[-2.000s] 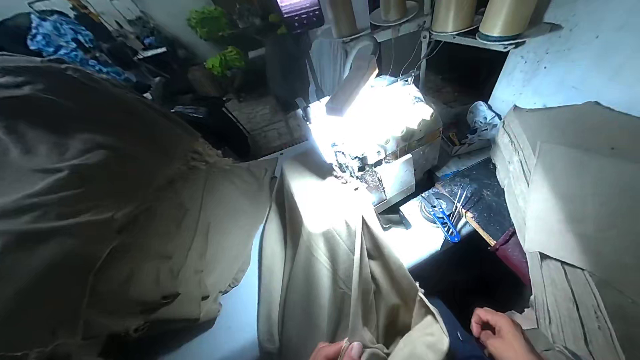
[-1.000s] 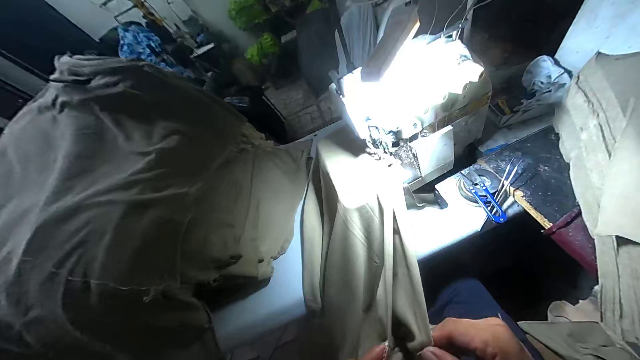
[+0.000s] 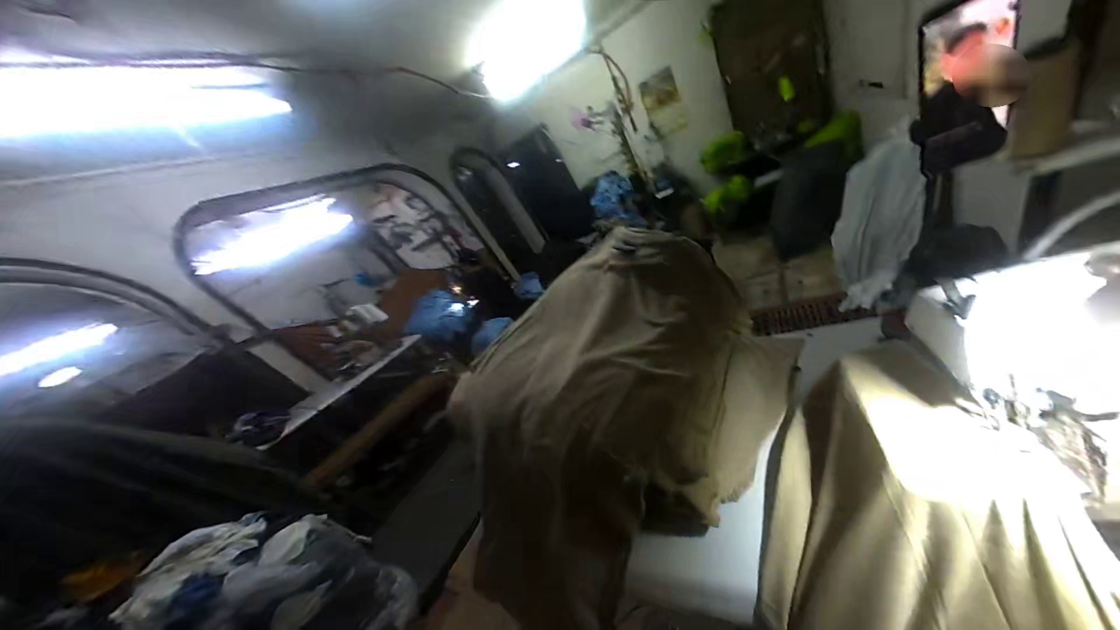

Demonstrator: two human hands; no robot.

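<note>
Neither of my hands shows in the head view now. A length of khaki fabric (image 3: 910,525) lies over the worktable at the lower right, its upper part by the needle area of a sewing machine (image 3: 1041,411). The machine's lamp glares so strongly that most of its body is washed out. To the left of that fabric, a large heap of khaki fabric pieces (image 3: 612,367) rests on the white table (image 3: 691,569) and hangs over its near side. Whether a hand touches the fabric at the machine cannot be told.
A clear plastic bag with scraps (image 3: 297,569) stands at the lower left. Behind it are a dark bench (image 3: 420,516) and a wooden beam (image 3: 385,429). Framed mirrors or windows (image 3: 332,254) line the left wall. A pale cloth (image 3: 879,210) hangs behind the table.
The view has swung far to the left and up. Both hands, seen at the fabric's near end a second ago, are out of the picture, as are the blue-handled tool and the stacked pieces on the right.
</note>
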